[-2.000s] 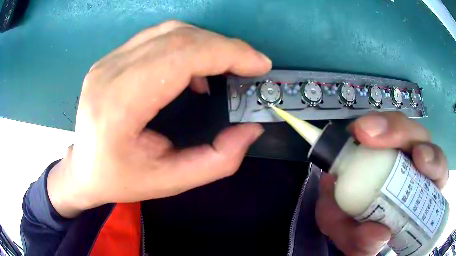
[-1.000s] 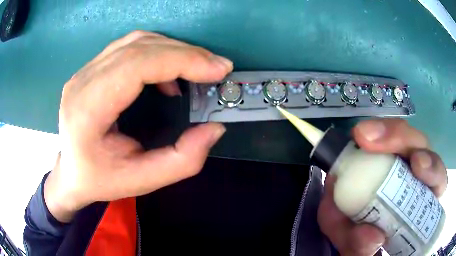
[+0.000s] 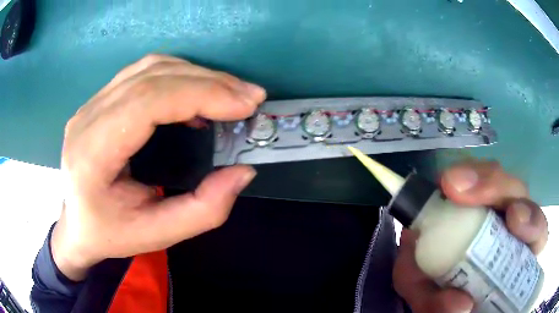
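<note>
A long grey strip housing (image 3: 294,152) lies across the middle, with several round silver components (image 3: 317,125) in a row and a thin red wire (image 3: 343,114) along its upper side. My left hand (image 3: 147,159) grips its left end between thumb and fingers. My right hand (image 3: 490,189) holds a cream glue bottle (image 3: 447,235) with a white printed label and black collar. Its pale yellow nozzle (image 3: 377,169) points up-left, with the tip at the strip's lower edge, below and between the second and third components. Whether the tip touches is unclear.
A green work surface (image 3: 343,49) lies behind the strip. A black object (image 3: 18,27) is at the upper left, and a small dark object (image 3: 556,126) is at the right edge. A pale rail (image 3: 539,21) crosses the upper right corner. The wearer's dark jacket (image 3: 380,263) is below.
My left hand has moved the strip to the left and slightly down. The nozzle tip has gone from the first component, to the second, to the lower edge beyond it.
</note>
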